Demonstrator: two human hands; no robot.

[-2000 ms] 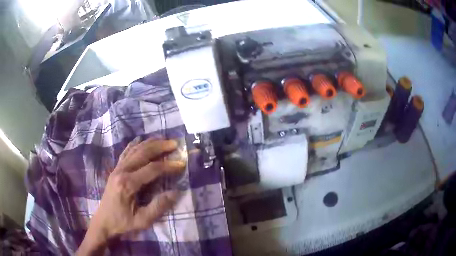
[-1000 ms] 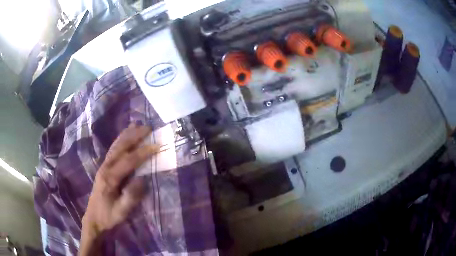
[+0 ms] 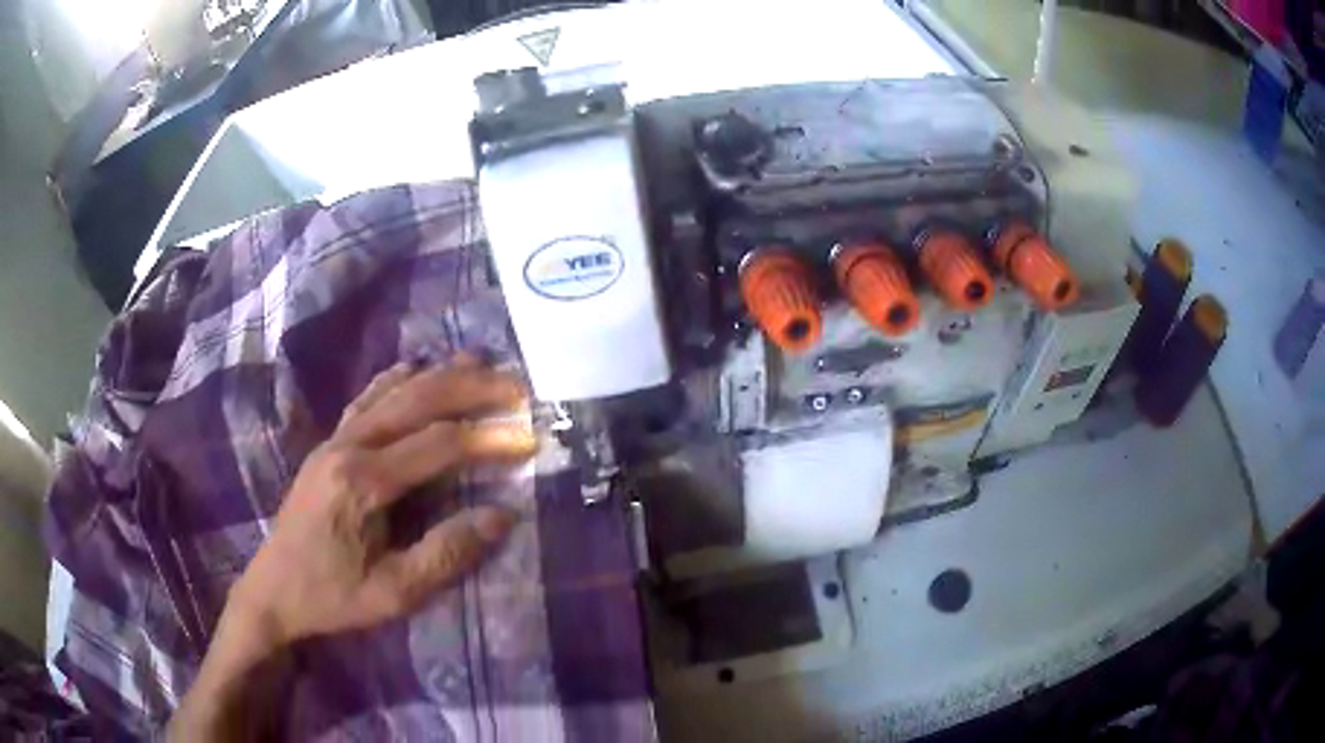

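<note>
The purple and white plaid fabric [image 3: 589,624] covers the left part of the machine table, flat beside the foot and bunched at the far left. Its right edge runs along the presser foot [image 3: 594,472]. My left hand [image 3: 385,508] is bare and lies flat on the fabric, fingers slightly apart, fingertips just left of the foot. It presses the cloth and does not grip it. The white machine head [image 3: 574,269] with its oval logo stands above the foot and hides part of the cloth. My right hand is not in view.
Orange tension knobs [image 3: 876,288] line the machine front. A white cover [image 3: 817,486] is right of the foot. Dark purple thread cones [image 3: 1180,360] with orange tops stand right of the control panel [image 3: 1071,378]. A printed ruler marks the table's front edge.
The view has shifted and returned. My left hand stays on the fabric beside the foot. The bunched cloth at far left has shifted a little and spreads further left.
</note>
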